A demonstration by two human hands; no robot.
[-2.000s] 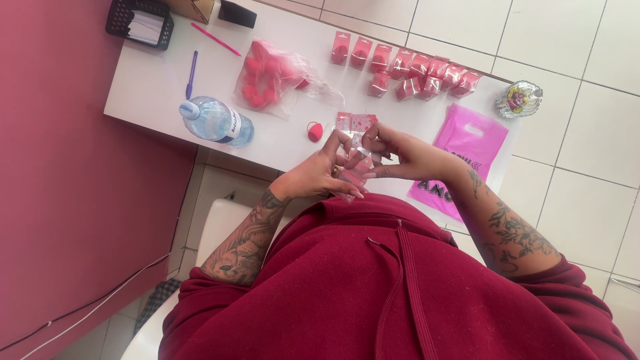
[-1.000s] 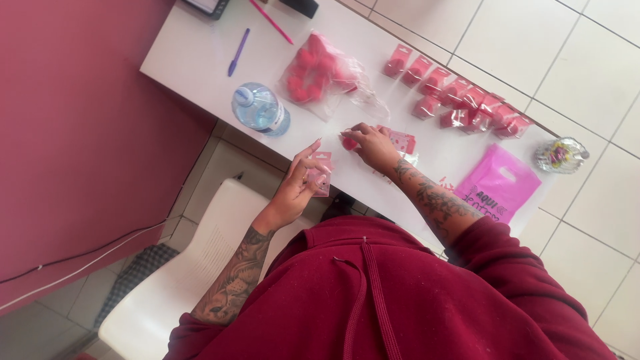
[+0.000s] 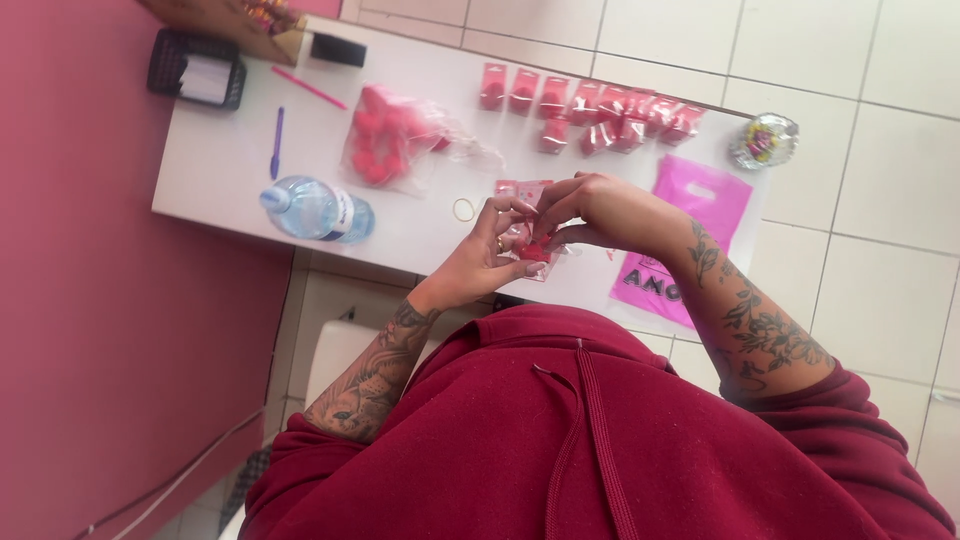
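Note:
Near the table's front edge, my left hand [image 3: 487,251] holds a small clear-and-pink package [image 3: 541,268] from the left. The fingers of my right hand [image 3: 592,214] reach down to it from above, touching a red item [image 3: 534,250] at its opening; whether that item is fully inside is hidden by the fingers. Behind my hands lie flat pink printed packages [image 3: 517,187]. Left of them is a thin pale ring-shaped band [image 3: 464,210]. A clear plastic bag [image 3: 386,139] of red rounded pieces lies further back. Several filled red packages [image 3: 553,97] stand in rows along the far edge.
A water bottle [image 3: 319,210] lies or leans at the left front. Behind it are a purple pen [image 3: 277,142], a pink pen [image 3: 309,88], a black basket [image 3: 238,82] and a dark block [image 3: 338,50]. A pink plastic bag [image 3: 705,195] and a foil-wrapped item [image 3: 763,141] are on the right.
One second ago my hands were apart, the right over the table and the left with a package; now they are together at the package. The red item now shows between them.

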